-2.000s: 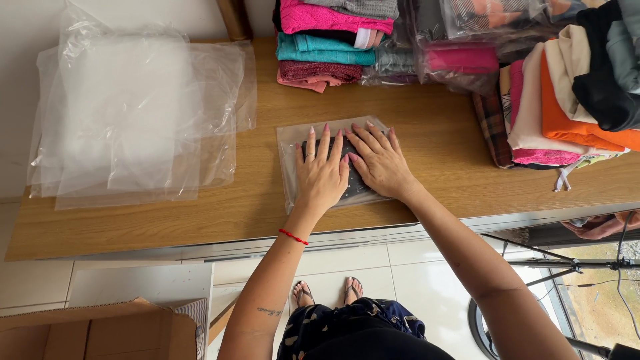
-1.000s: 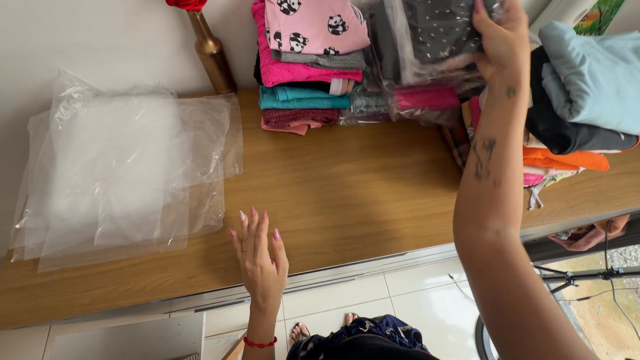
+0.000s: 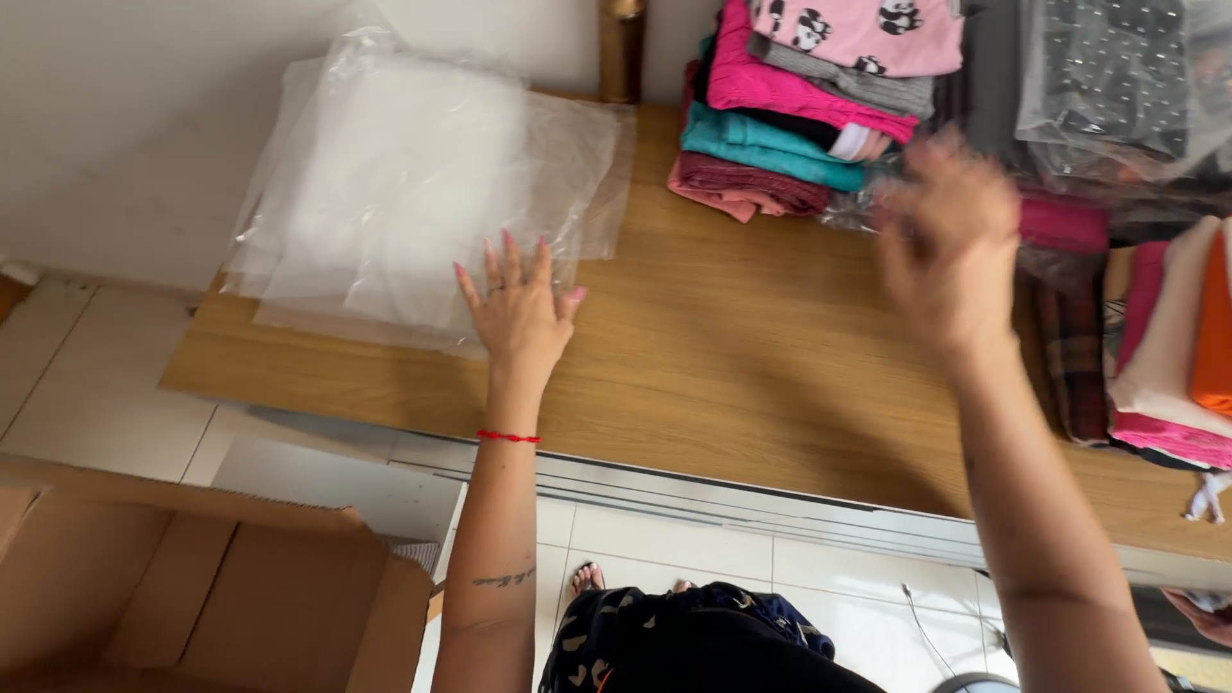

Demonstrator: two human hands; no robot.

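Observation:
My left hand [image 3: 521, 306], a red cord bracelet at its wrist, has its fingers spread over the near right edge of a pile of clear plastic bags [image 3: 404, 183]; it grips nothing. Blurred by motion, my right hand [image 3: 948, 236] is above the wooden tabletop [image 3: 731, 327], just right of a stack of folded clothes [image 3: 799, 144] topped with a pink panda-print piece [image 3: 866, 34]. Its fingers are too blurred to read. A dark speckled garment in a clear bag [image 3: 1107, 87] lies at the back right.
More folded clothes, white and orange [image 3: 1169, 337], are stacked at the right. A brown bottle-like vase [image 3: 623, 53] stands behind the table. At the lower left is an open cardboard box [image 3: 269, 587]. A cable [image 3: 924, 621] lies on the tiled floor.
The dark bagged garment, under both hands on the table, then in my right hand, now lies at the back right, let go. My left hand has moved left to the plastic bags.

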